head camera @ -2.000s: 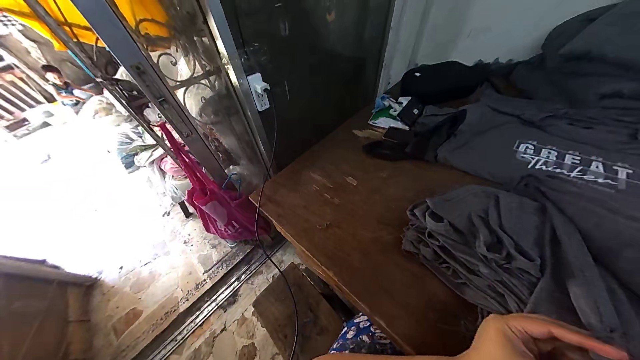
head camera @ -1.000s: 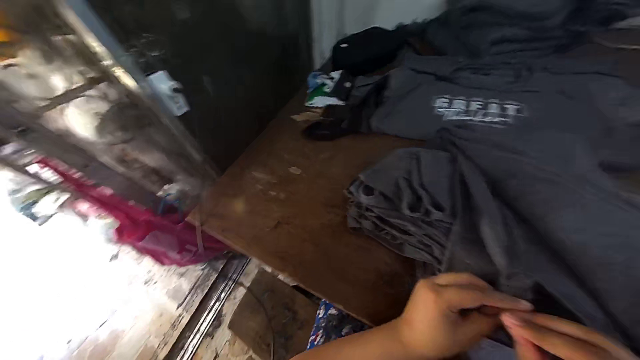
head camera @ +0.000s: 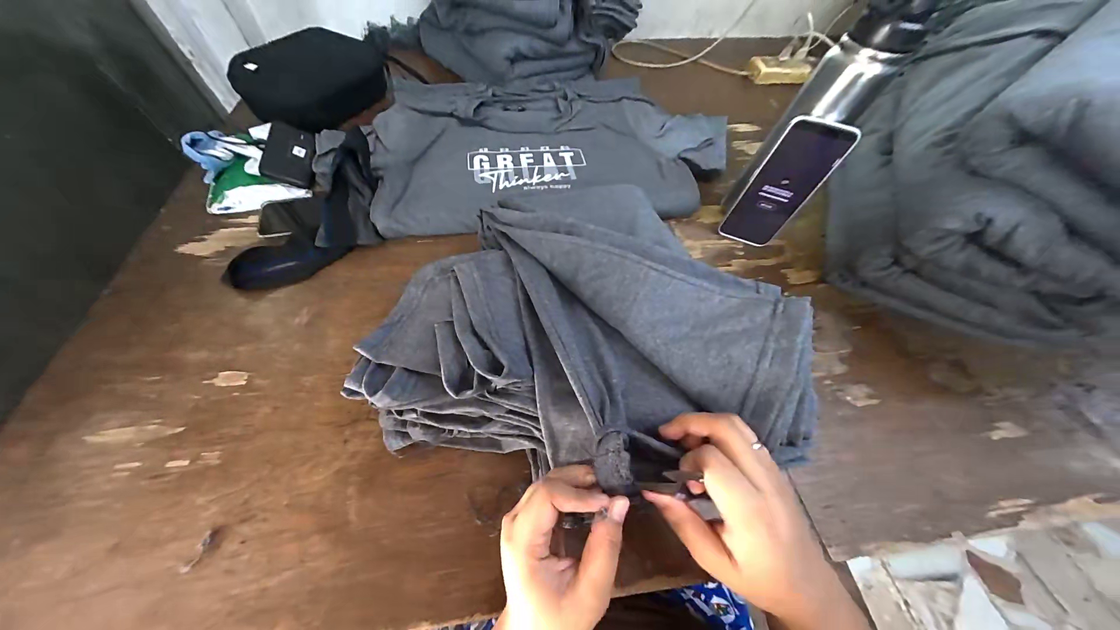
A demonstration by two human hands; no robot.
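Observation:
A pile of grey fabric garments [head camera: 577, 324] lies on the brown wooden table, one edge pulled down toward me. My left hand [head camera: 564, 547] pinches the lower edge of this fabric between thumb and index finger. My right hand [head camera: 731, 516], with a ring on one finger, holds a small dark pointed metal tool [head camera: 687, 483], perhaps thread snips, its tip against the fabric beside the left fingertips. The tool is partly hidden by the fingers. Behind the pile a grey printed T-shirt [head camera: 542, 166] lies spread flat.
A smartphone [head camera: 790, 179] leans on a steel bottle [head camera: 840, 83] at the back right, beside a large grey fabric heap [head camera: 980, 192]. A yellow power strip [head camera: 779, 70] with cables lies behind. Back left are a black pouch [head camera: 306, 79], a black box [head camera: 287, 155] and cloths. The table [head camera: 219, 455] has worn patches.
The view has swung right, away from the doorway and pink bag. Both hands now show at the fabric's lower edge; two seconds ago only part of a hand showed at the bottom.

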